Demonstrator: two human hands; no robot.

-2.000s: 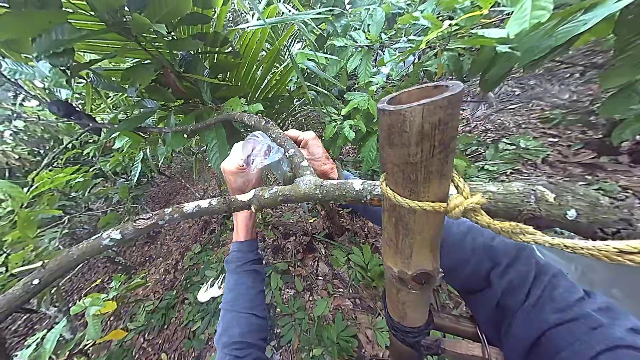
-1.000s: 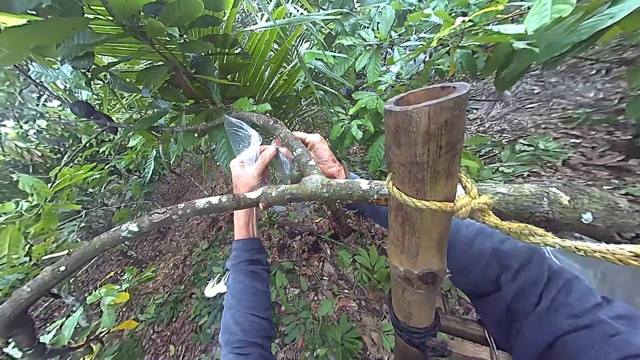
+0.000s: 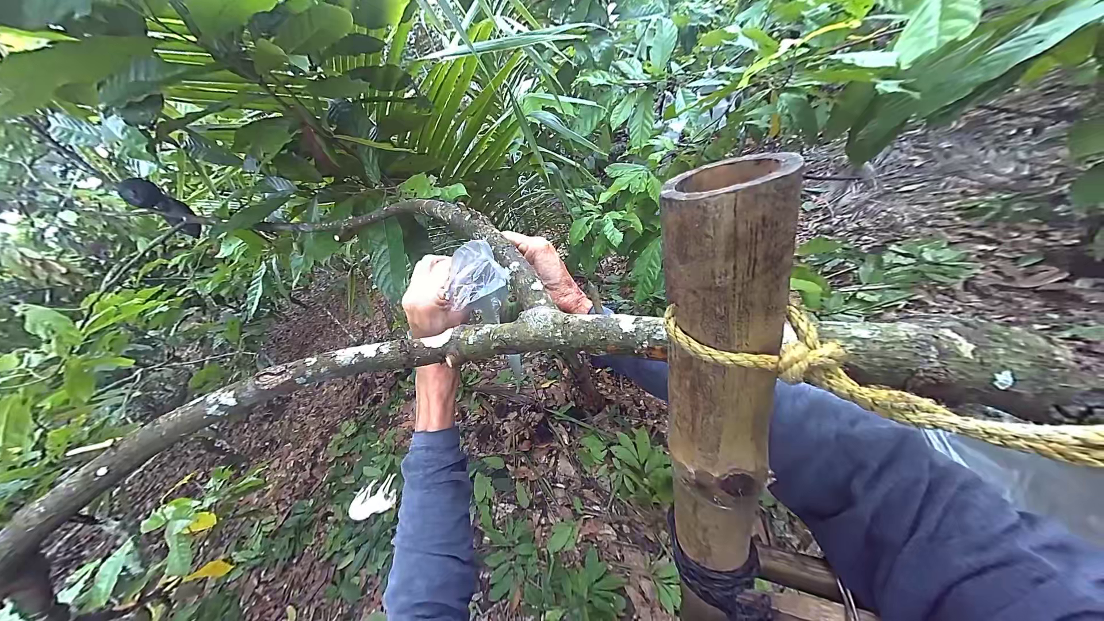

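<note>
My left hand (image 3: 429, 297) is closed on a clear plastic bag or sheet (image 3: 476, 276), just behind a lichen-spotted branch (image 3: 354, 358). A thinner curved branch (image 3: 509, 254) rises from the fork in front of me. On its right side is my right hand (image 3: 552, 272), its back and thumb side showing; its fingertips are hidden behind the curved branch, so its hold cannot be told. Part of the plastic hangs between the hands, below the main branch. My right forearm passes behind the bamboo pole and under the branch.
An upright bamboo pole (image 3: 729, 345) with a cut, hollow top stands right of centre. Yellow rope (image 3: 811, 362) ties it to the thick branch and runs right. Dark cord (image 3: 720, 582) binds it lower down to crosspieces. Leaves hang above; a white object (image 3: 373, 498) lies below.
The plastic stood up thin above my left hand one second ago; now it is bunched beside that hand. My left hand has moved away from the right one, which stays by the curved branch.
</note>
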